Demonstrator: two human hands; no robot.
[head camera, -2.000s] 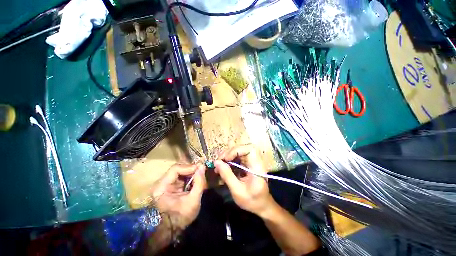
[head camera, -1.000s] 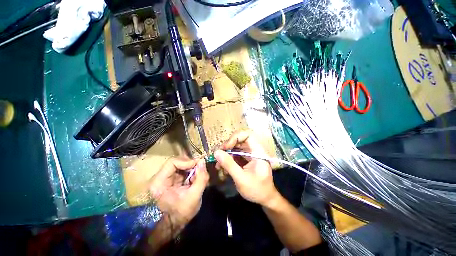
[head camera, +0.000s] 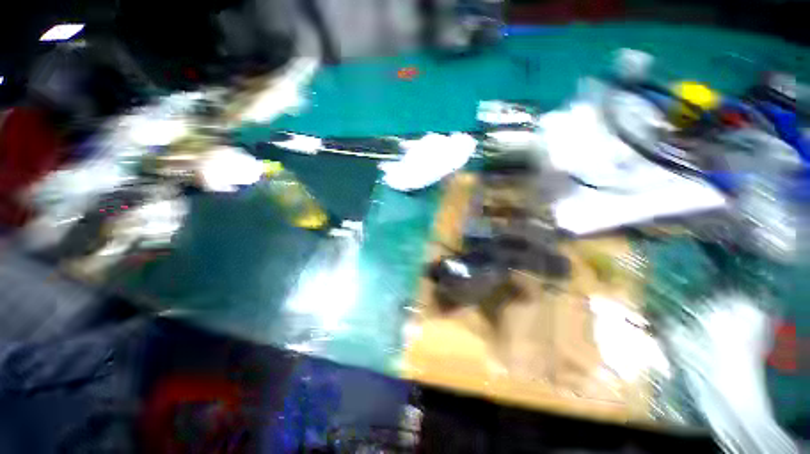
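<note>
The head view is strongly blurred. Neither my left hand nor my right hand can be made out. The tan board (head camera: 497, 359) lies on the green bench right of centre. The dark, smeared shape of the fan and soldering iron (head camera: 506, 266) stands on it; the iron's tip cannot be told. The white cable bundle (head camera: 733, 363) runs down at the lower right. No circuit board or single cable can be made out.
A yellow bottle (head camera: 297, 199) lies or stands on the green mat left of the board. A white cloth (head camera: 431, 161) and a white sheet (head camera: 631, 204) are behind the board. Blurred red scissors (head camera: 784, 346) are at the right edge. White clutter (head camera: 151, 124) fills the far left.
The view has swung left and up, so the board and cable bundle now sit farther right. Both hands, seen before at the iron tip, no longer show.
</note>
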